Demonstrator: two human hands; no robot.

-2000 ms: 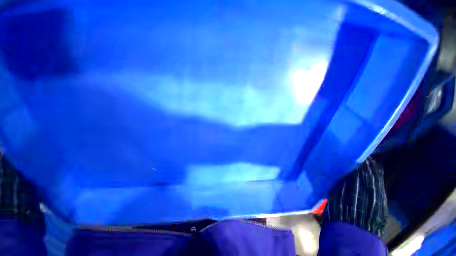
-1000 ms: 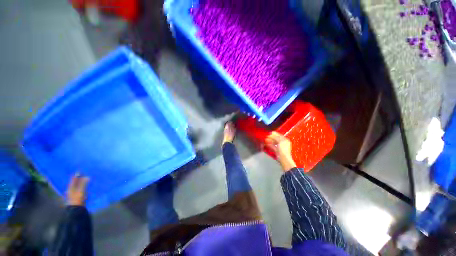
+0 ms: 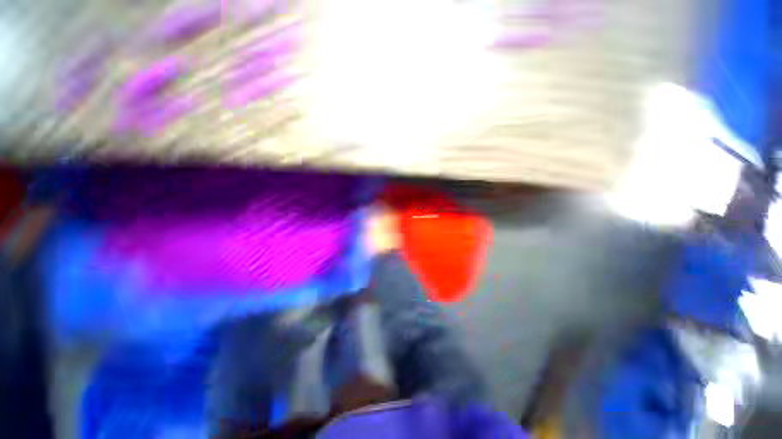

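The view is heavily blurred. A blue tray filled with purple pieces lies left of centre, below the bench edge. A red plastic stool shows just right of it. My right hand is a small blurred patch between the tray's right end and the stool, its dark sleeve reaching up from below. Blur hides whether its fingers grip either one. A brownish patch over a dark sleeve-like shape at the left edge may be my left hand; I cannot tell.
The speckled bench crosses the top, with blurred purple pieces and strong glare. A white wad or bag is at its right end. Grey floor lies below. Blue shapes show low left and at right.
The view has swung right, towards the bench. The filled tray and stool now appear lower, below the bench edge. The empty blue tray at my left hand is no longer clearly visible.
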